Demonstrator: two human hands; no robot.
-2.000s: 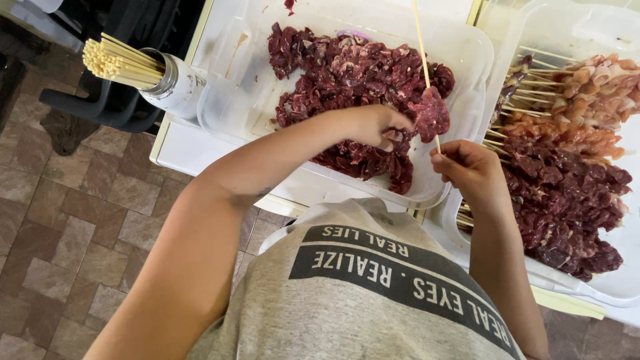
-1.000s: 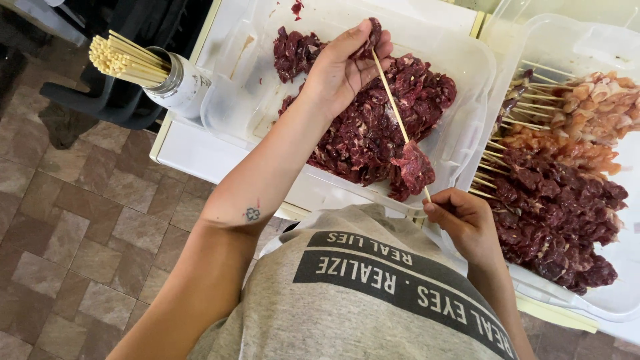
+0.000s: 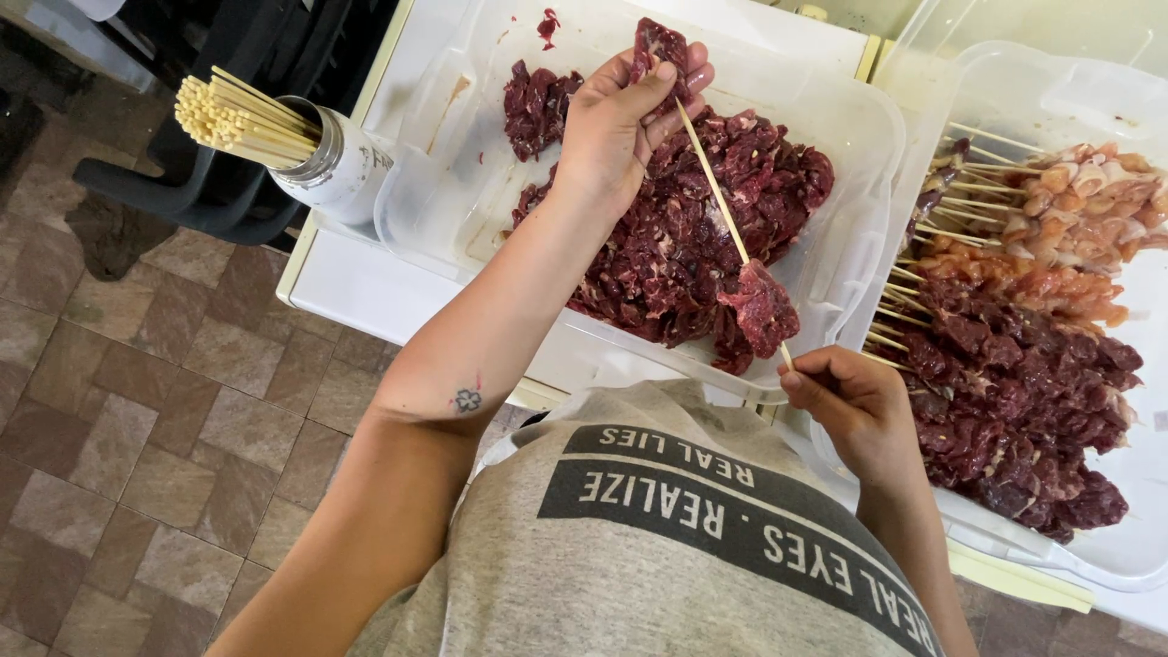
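Observation:
My left hand point(image 3: 607, 137) is raised over the left plastic tub point(image 3: 876, 173) and holds a slice of raw red meat point(image 3: 662, 50) between thumb and fingers, at the upper end of a bamboo skewer point(image 3: 716, 196). The skewer slants down to my right hand point(image 3: 853, 401), which pinches its lower end near the tub's front edge. Another meat piece point(image 3: 762, 306) is threaded low on the skewer, just above the right fingertips. Beneath the skewer lies a heap of cut raw meat point(image 3: 675, 246), with a smaller clump point(image 3: 534, 109) at its upper left.
On the right, a second plastic tub point(image 3: 1141, 570) holds rows of threaded skewers, with dark red meat point(image 3: 1013, 411) and paler meat point(image 3: 1086, 214). A white metal container point(image 3: 342, 178) of bare skewers point(image 3: 246, 119) stands left of the first tub. A dark chair point(image 3: 201, 201) is beside it.
My left hand has moved up from the meat heap to the skewer's upper end, with a meat slice in it. The skewer now leans more to the left; my right hand still holds its lower end.

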